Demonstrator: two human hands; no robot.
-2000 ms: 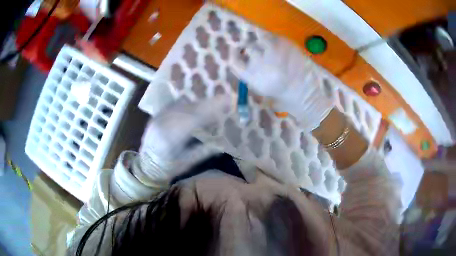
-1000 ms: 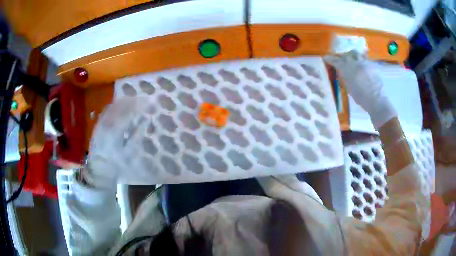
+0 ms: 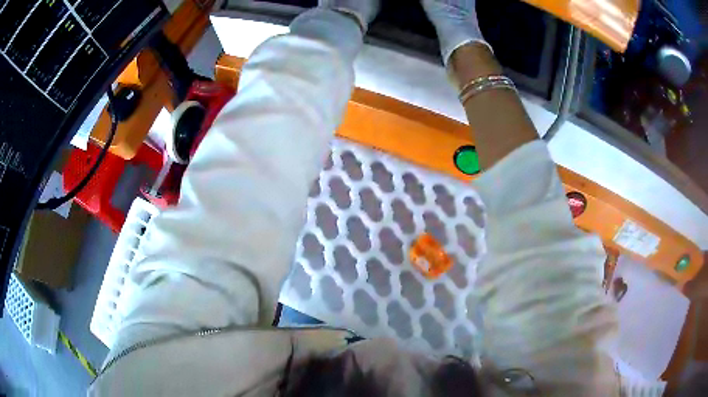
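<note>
Both arms reach forward over the central foam tray (image 3: 353, 233) into the dark opening of the test box (image 3: 404, 70). My left hand (image 3: 349, 8), in a white glove, is cut off by the top edge. My right hand (image 3: 452, 23), also in a white glove, is partly cut off by the top edge; its fingers are out of the picture. What either hand holds cannot be seen. The orange holder (image 3: 430, 257) sits on the central foam tray, between the arms.
A green button (image 3: 467, 160) and a red button (image 3: 576, 204) are on the orange ledge. The tape dispenser (image 3: 189, 132) and monitor (image 3: 54, 62) are at left. The left foam tray (image 3: 120, 267) is partly behind my left sleeve. White sheets (image 3: 644, 318) lie at right.
Both hands have moved forward from the tray and ledge area to the box opening at the top. The view has turned; the orange holder remains on the tray.
</note>
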